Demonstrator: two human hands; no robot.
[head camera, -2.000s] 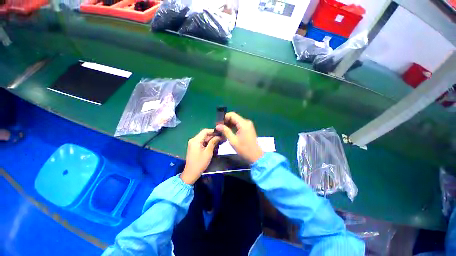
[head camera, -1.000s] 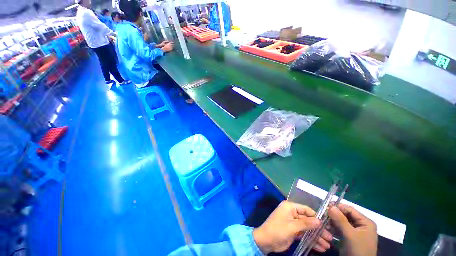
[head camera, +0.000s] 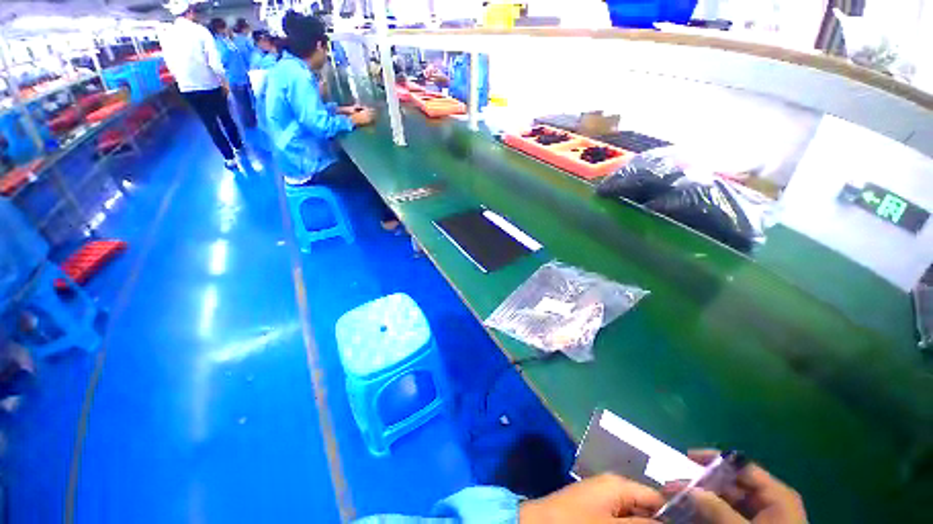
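My left hand (head camera: 593, 501) is at the bottom edge, partly cut off, with its fingers closed on slim shiny strips (head camera: 698, 485). My right hand (head camera: 765, 499) is beside it, its fingers at the dark upper end of the strips; the lower part of this hand is cut off. An adhesive sheet (head camera: 616, 451), dark with a white band, lies on the green bench just beyond my hands and is partly hidden by them. Whether my right hand holds a small piece cannot be told.
A clear poly bag (head camera: 558, 307) and another dark sheet (head camera: 487, 238) lie farther along the green bench (head camera: 665, 358). Orange trays (head camera: 568, 150) and black bags (head camera: 706, 205) are on the far side. A blue stool (head camera: 384, 333) stands left. A person (head camera: 302, 113) sits at the bench; another walks.
The view has swung left from the work, then tilted up slightly. My hands now sit lower in the picture, and the strips appear more tilted, with my right fingers nearer their upper end.
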